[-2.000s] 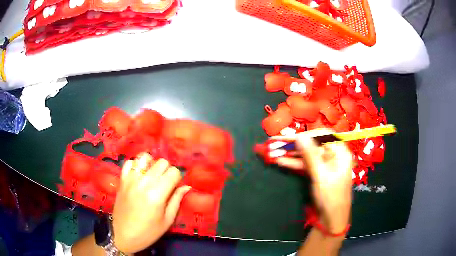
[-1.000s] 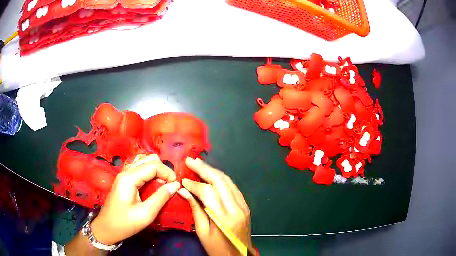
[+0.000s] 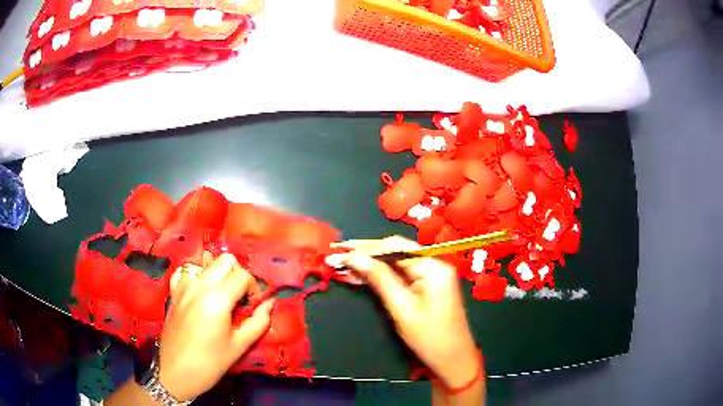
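Note:
A floppy red moulded sheet (image 3: 238, 230) with rounded pads and several open holes lies at the near left of the dark tabletop, its right part raised and slightly blurred. My left hand (image 3: 210, 317) presses and grips the sheet near its middle, fingertips on the red. My right hand (image 3: 412, 297) is at the sheet's right edge, holding a slim yellow-handled tool (image 3: 468, 243) like a pen. Its tip is hidden among the fingers. Whether these fingers also pinch the sheet's edge is unclear.
A pile of loose red pieces (image 3: 476, 186) lies right, with white crumbs (image 3: 547, 293) below. A stack of moulded sheets (image 3: 127, 47) and an orange basket (image 3: 444, 40) stand on the white covering (image 3: 317, 79). White scrap (image 3: 46, 186) and a clear bottle (image 3: 11, 198) are far left.
My right hand went from the pile to the sheet's middle beside my left hand, then moved right to the sheet's edge. A red piece seen at its fingertips two seconds ago no longer shows there.

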